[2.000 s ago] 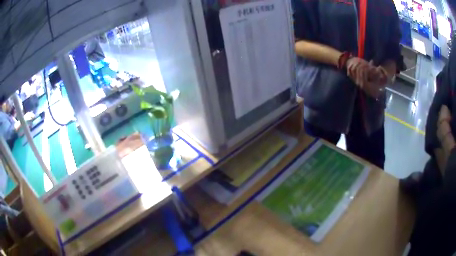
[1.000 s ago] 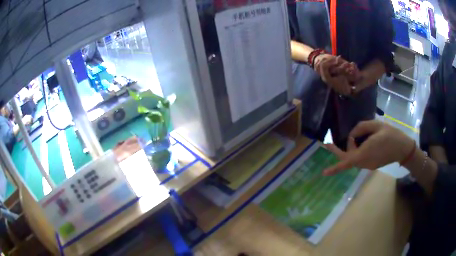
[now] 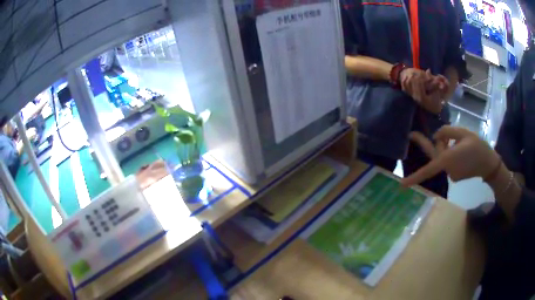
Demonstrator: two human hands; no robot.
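Neither of my hands is in the picture. Nearest in front of me is the light wood desktop [image 3: 441,252] with the green desk sheet [image 3: 368,225] lying flat on it. The document shelf [image 3: 352,140] under the raised ledge holds loose papers [image 3: 274,227] with a yellow paper [image 3: 300,192] on top. A bright blue holder [image 3: 206,274] stands left of the papers, partly in shadow. A small dark thing is cut off at the bottom edge.
Another person's hand [image 3: 454,158] points over the sheet from the right. A second person [image 3: 384,99] stands behind the desk, hands together. The ledge bears a desk sign [image 3: 108,225], potted plant [image 3: 189,176] and grey cabinet [image 3: 214,88] with a printed list.
The hand at right came in over the green sheet, then drew back slightly up and right, still pointing. The standing person's joined hands shifted a little. The camera view moved slightly.
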